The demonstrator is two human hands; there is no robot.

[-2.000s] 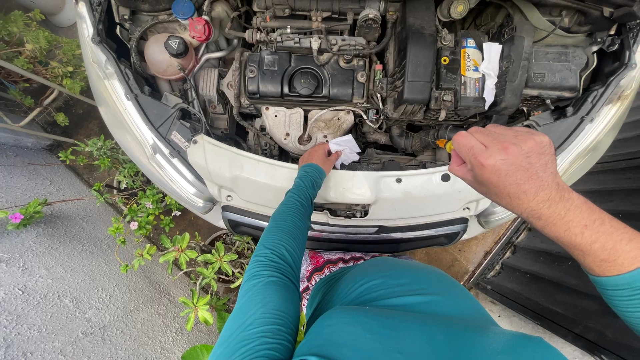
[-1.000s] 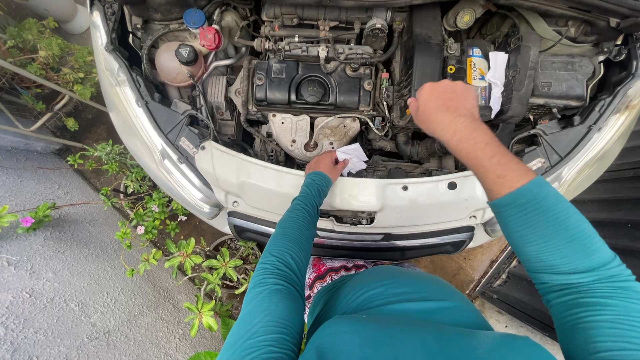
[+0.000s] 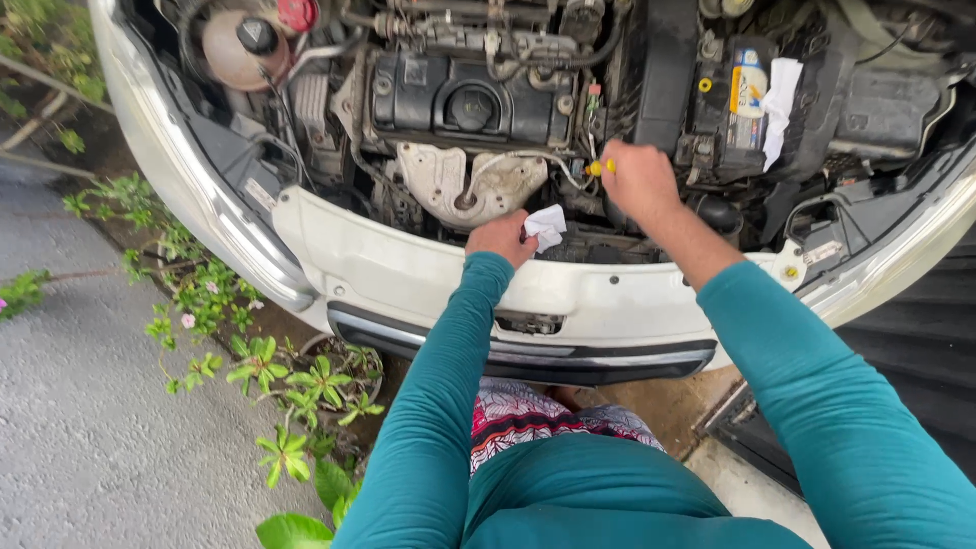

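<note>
A crumpled white wipe, paper or cloth [image 3: 546, 227], is pinched in my left hand [image 3: 503, 238], which is at the white front panel [image 3: 412, 259] of a car's open engine bay, just below the metal heat shield [image 3: 476, 183]. My right hand [image 3: 640, 181] is closed on a yellow handle [image 3: 601, 167], right of the heat shield and near a thin curved tube. Fingers hide most of the handle, and I cannot tell what it belongs to. Above the heat shield lies the black engine cover with its oil filler cap [image 3: 471, 108].
Another white wipe [image 3: 781, 113] lies beside the labelled battery [image 3: 746, 99] at the right. A coolant tank [image 3: 244, 57] with a black cap and a red cap [image 3: 297, 12] are at upper left. Potted plants [image 3: 313, 381] grow beside the car, left of my body.
My right hand has moved left, from in front of the battery to beside the heat shield, with the yellow handle in it. My left hand stays at the front panel with the wipe.
</note>
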